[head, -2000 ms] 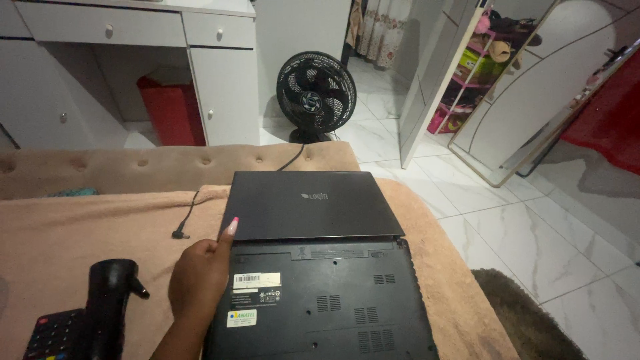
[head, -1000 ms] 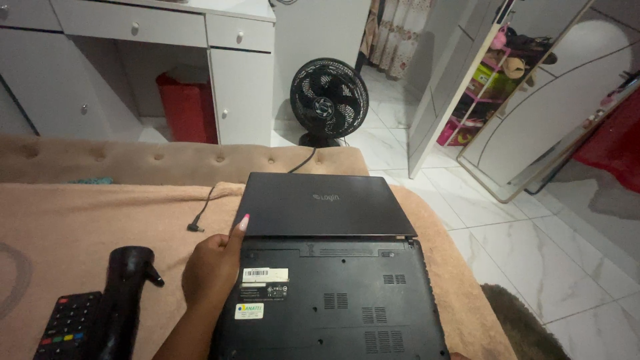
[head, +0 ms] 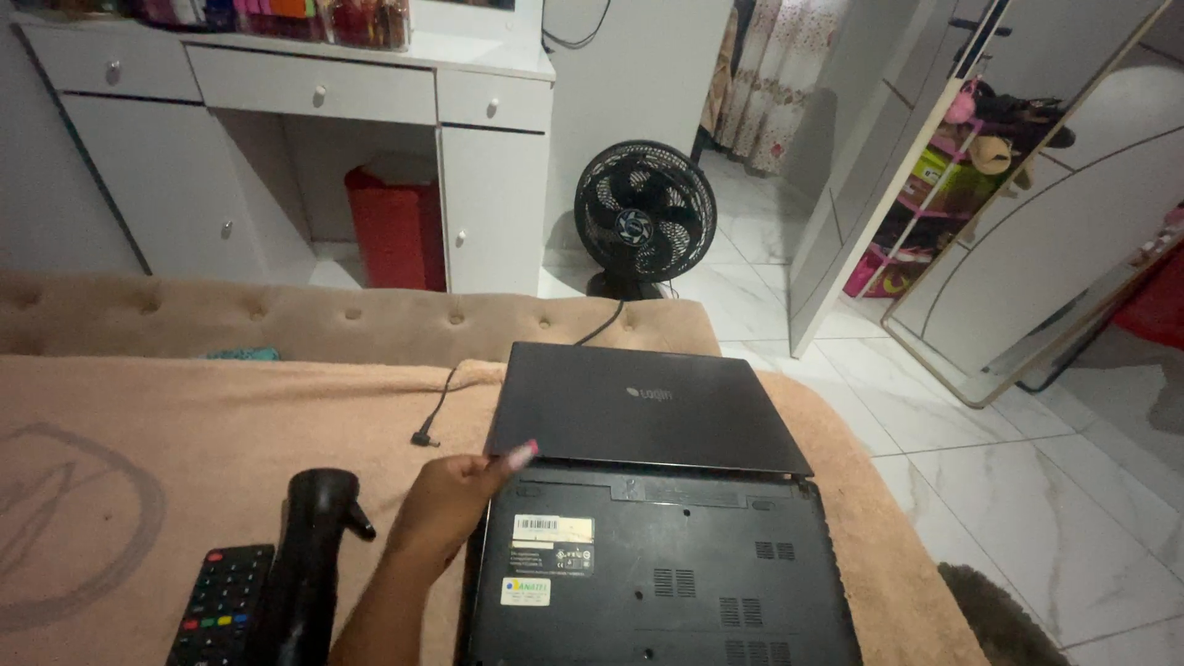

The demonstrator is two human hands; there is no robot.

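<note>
A black laptop (head: 666, 564) lies spread wide with its underside and the outside of its lid (head: 647, 402) facing up. My left hand (head: 449, 509) grips the laptop's left edge near the hinge, thumb on top and the other fingers hidden beneath. My right hand is out of view. Left of my forearm is a black spray bottle (head: 310, 564), beside a black remote control (head: 222, 601) with coloured buttons. A charger plug (head: 425, 438) on a thin black cable rests on the peach blanket (head: 351, 416) beyond my left hand.
A tufted beige edge (head: 398, 319) borders the blanket. Behind it stand a black fan (head: 646, 213), a white dresser (head: 495, 194) and a red bin (head: 398, 227). A leaning mirror (head: 1036, 213) and an open door are at the right, above a white tiled floor with a dark rug (head: 999, 615).
My left hand stays on the laptop's left edge near the hinge. A bit of what may be my right hand showed at the bottom edge a second ago and is out of view now.
</note>
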